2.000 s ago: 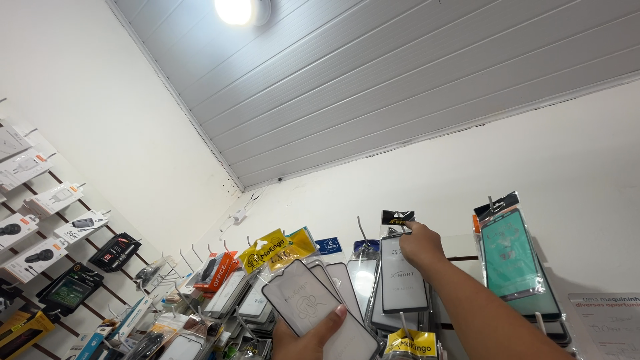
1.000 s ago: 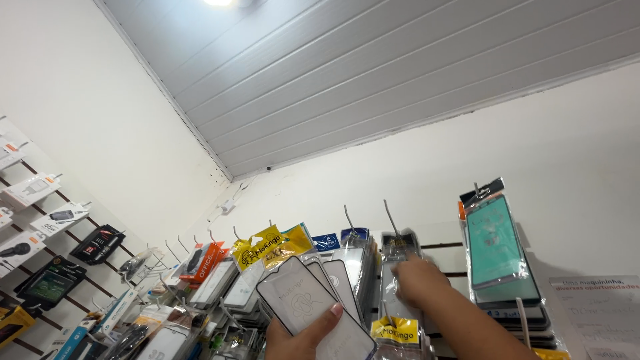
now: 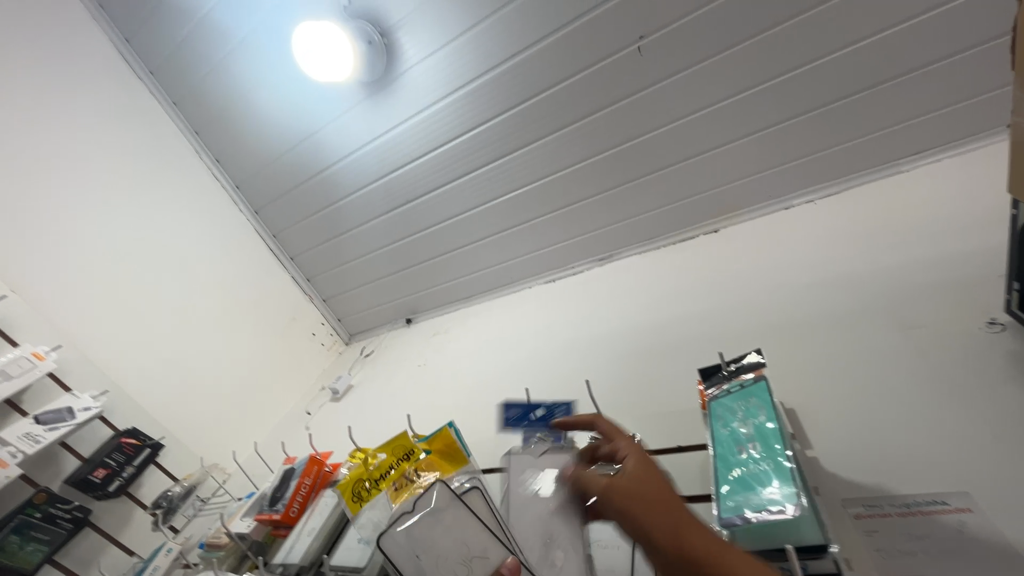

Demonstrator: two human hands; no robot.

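Observation:
My right hand (image 3: 612,472), blurred, is at the upper right of a packaged screen protector (image 3: 544,500) with a blue header card (image 3: 538,414); its fingers touch or nearly touch the pack, and whether they grip it is unclear. Of my left hand only a thumb tip (image 3: 507,567) shows at the bottom edge, against black-edged screen protectors (image 3: 444,532) fanned out in clear sleeves. Behind these hang packs with yellow MoKingo header cards (image 3: 392,472). A bare metal hook tip (image 3: 592,398) sticks out above my right hand.
To the right hangs a green-faced screen protector pack (image 3: 756,452) above others. An orange box (image 3: 302,492) and more packs hang on hooks at lower left. Boxed accessories (image 3: 56,416) line the slatted left wall. A paper sign (image 3: 920,532) with writing is on the wall at lower right.
My right hand has moved from the pack under the neighbouring hook to the blue-carded pack on the left. The view has tilted upward, leaving most of my left hand out of frame.

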